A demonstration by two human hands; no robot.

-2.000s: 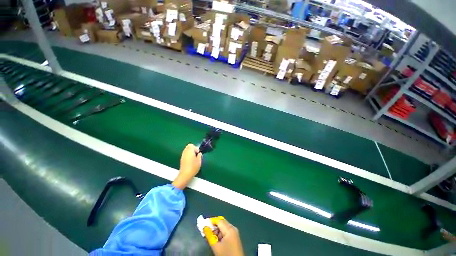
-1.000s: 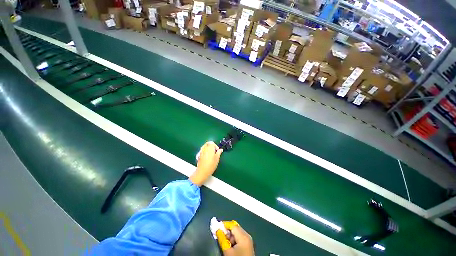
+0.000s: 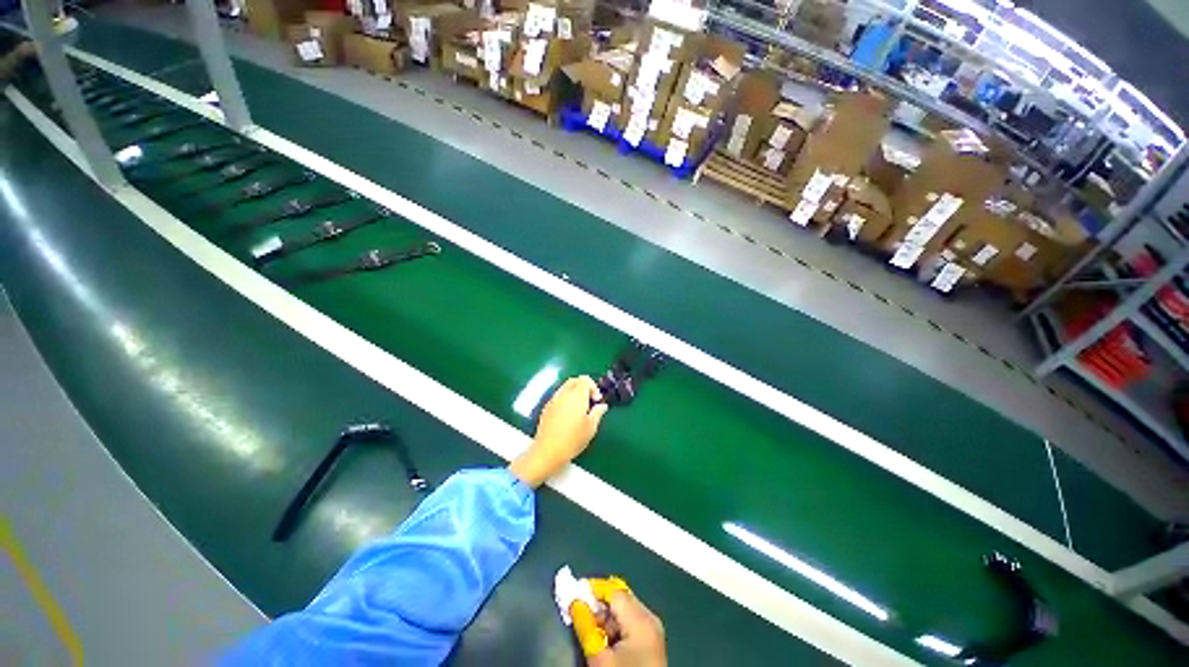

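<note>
My left hand (image 3: 566, 425), bare with a blue sleeve, reaches over the green conveyor belt and holds a small black watch bundle (image 3: 629, 378) by its near end. The far ends of the straps fan out low over the belt; whether they touch it I cannot tell. My right hand (image 3: 623, 631), with yellow-orange finger cots, pinches a small white wiping cloth (image 3: 570, 593) at the bottom of the view, partly cut off by the edge. A lone black watch strap (image 3: 320, 477), bent like a hook, lies on the dark green bench to the left of my sleeve.
Several black watches (image 3: 326, 233) lie spaced along the belt at the upper left. Another black watch bundle (image 3: 1027, 623) lies on the belt at the lower right. Cream rails (image 3: 391, 382) edge the belt. Metal posts (image 3: 215, 65) stand at the left. Cartons (image 3: 652, 78) and a rack stand beyond.
The view has swung, so the scene sits differently. My left hand has moved slightly right along the belt with the bundle. The watches at the left have come nearer. The cloth remains in my right hand.
</note>
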